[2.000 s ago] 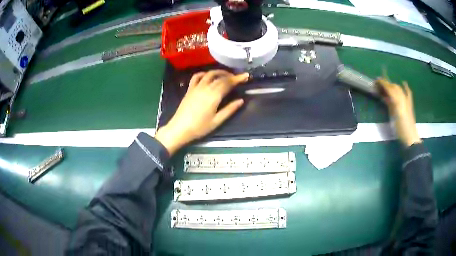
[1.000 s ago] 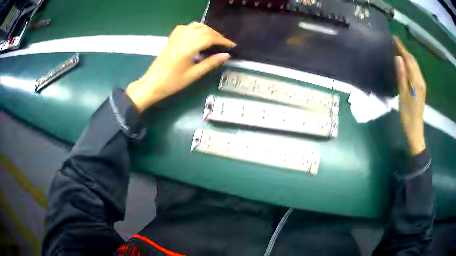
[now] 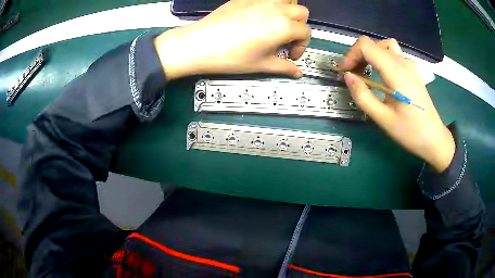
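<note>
Three silver-grey carrier strips lie roughly parallel on the green bench. The far strip [image 3: 318,61] is partly covered by both hands. The middle strip [image 3: 260,98] and the near strip [image 3: 268,142] show round seats along them. My left hand [image 3: 244,40] lies over the far strip's left part, thumb and fingers at the strip; whether it grips it is unclear. My right hand [image 3: 388,89] holds a thin pale tool with a blue end [image 3: 400,97] between thumb and fingers, at the far strip's right part. The tool's tip is hidden by the fingers.
The black mat [image 3: 380,21] lies beyond the strips, behind a white rail [image 3: 81,31] that crosses the bench. A short metal piece [image 3: 25,79] lies at the far left. A white paper scrap [image 3: 426,70] is partly hidden behind my right hand.
The view has moved closer over the strips. My left hand has come from the mat's edge onto the far strip. My right hand has moved left from the mat's right side to that strip.
</note>
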